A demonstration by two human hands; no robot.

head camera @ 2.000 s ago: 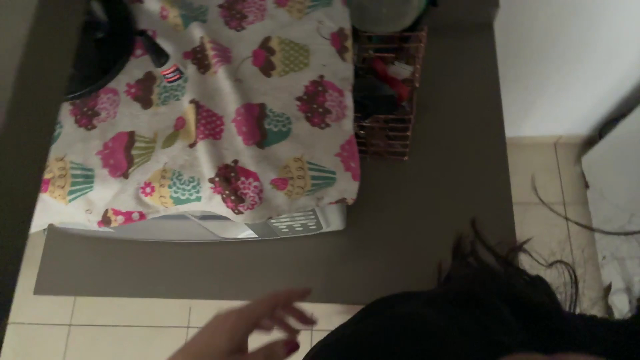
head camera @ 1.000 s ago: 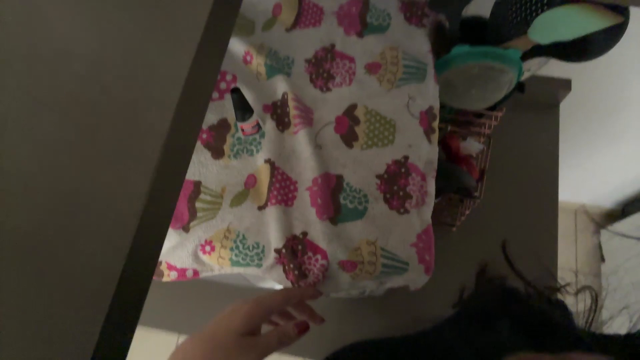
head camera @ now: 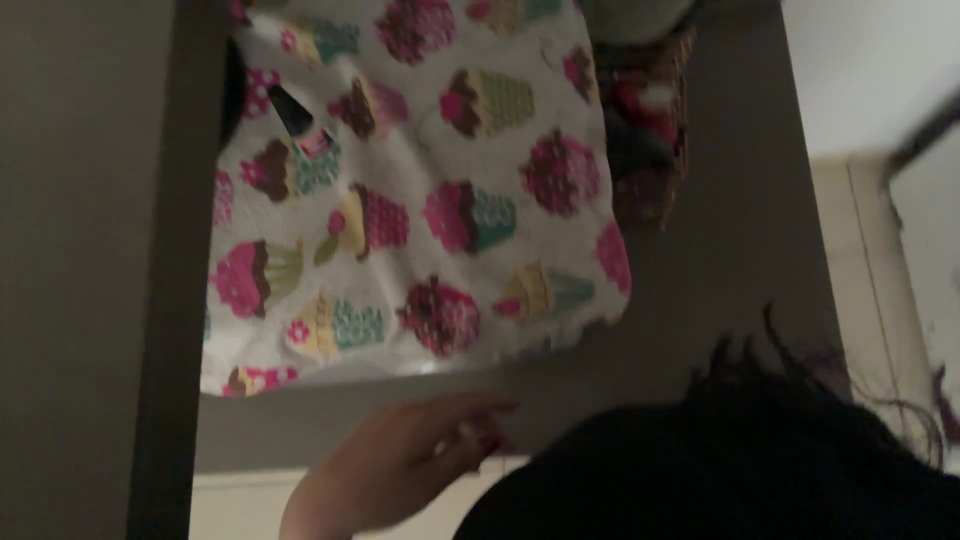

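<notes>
My left hand [head camera: 412, 457] reaches in from the bottom of the view, its fingers pointing right and somewhat apart, with red polish on a nail. Nothing is seen held in it. It is nearest the lower edge of a white cloth [head camera: 480, 274] printed with cupcakes, and a gap shows between them. On the upper left of this cloth lies a small nail polish bottle [head camera: 300, 122] with a long black cap. My right hand is out of view.
A dark panel edge [head camera: 161, 247] runs down the left. Right of the cloth, a wire basket [head camera: 682, 112] with red and dark things stands on the grey counter [head camera: 720, 255]. Dark hair and clothing [head camera: 675, 472] fill the lower right; floor tiles [head camera: 870, 285] lie beyond.
The view has shifted markedly. My left hand touched or overlapped the cloth's lower edge one second ago and now shows below it. The bottle remains on the cloth.
</notes>
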